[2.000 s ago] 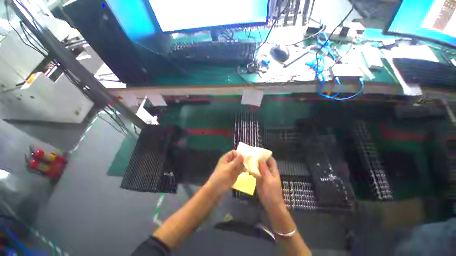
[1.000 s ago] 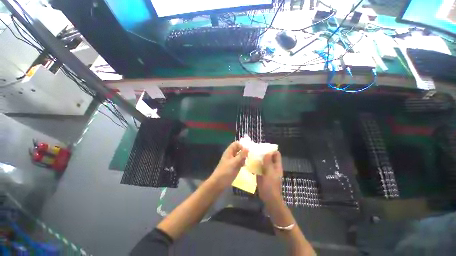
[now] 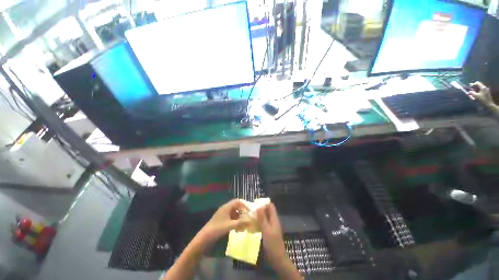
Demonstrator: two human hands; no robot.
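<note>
My left hand (image 3: pixel 227 219) and my right hand (image 3: pixel 268 225) are close together at the lower middle of the head view. Both pinch a small crumpled off-white piece (image 3: pixel 257 204) between their fingertips. A flat yellow sheet (image 3: pixel 243 246) shows just below the fingers, over black panels with silver dots; whether it hangs from the hands or lies there I cannot tell. The view is blurred and the fingertips are partly merged with the piece.
A black slatted panel (image 3: pixel 142 235) lies at left, dotted panels (image 3: pixel 309 254) and a black housing (image 3: pixel 342 229) at right. Behind are a raised shelf (image 3: pixel 191 145), two monitors (image 3: pixel 194 49), keyboards and blue cables. Another person's hand (image 3: pixel 481 94) is at the right keyboard. A red extinguisher (image 3: pixel 34 235) stands at left.
The view has tilted up, showing more of the monitors and another person's hand. My hands sit lower in the picture, still pinching the piece. More of the yellow sheet shows.
</note>
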